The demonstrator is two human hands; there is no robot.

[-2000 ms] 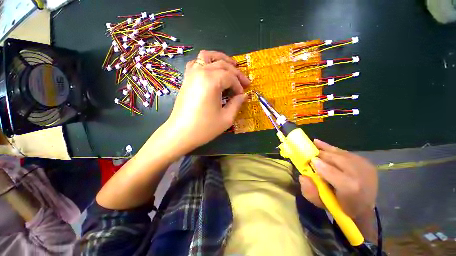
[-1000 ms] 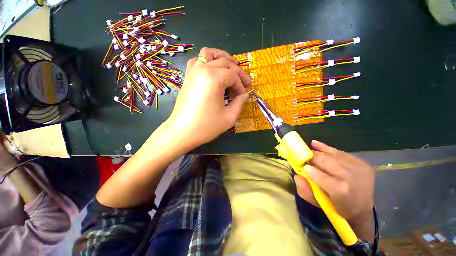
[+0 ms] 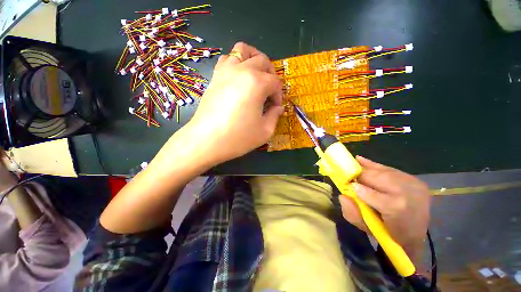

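Observation:
An orange circuit board panel (image 3: 314,85) lies flat on the dark green bench top, with several connector leads (image 3: 394,71) sticking out past its right edge. My left hand (image 3: 243,102) is over the panel's left edge, thumb and fingers pinched together; what the fingertips hold is hidden. My right hand (image 3: 394,199) grips the yellow soldering iron (image 3: 343,162). The iron's tip is at the panel's left part, close to my left fingertips. A loose pile of red, black and yellow leads (image 3: 163,68) lies left of my left hand.
A black cooling fan (image 3: 48,94) stands at the left end of the bench (image 3: 445,114). One white plug (image 3: 144,165) lies near the front edge. A neighbouring person's arm and pink sleeve (image 3: 40,239) show at the lower left. A whitish object (image 3: 507,14) is at the top right.
My left hand has shifted slightly, its knuckles now raised further up the picture. The iron moved slightly back and forth, with its tip staying near the panel's left pads. The neighbour's arm has moved.

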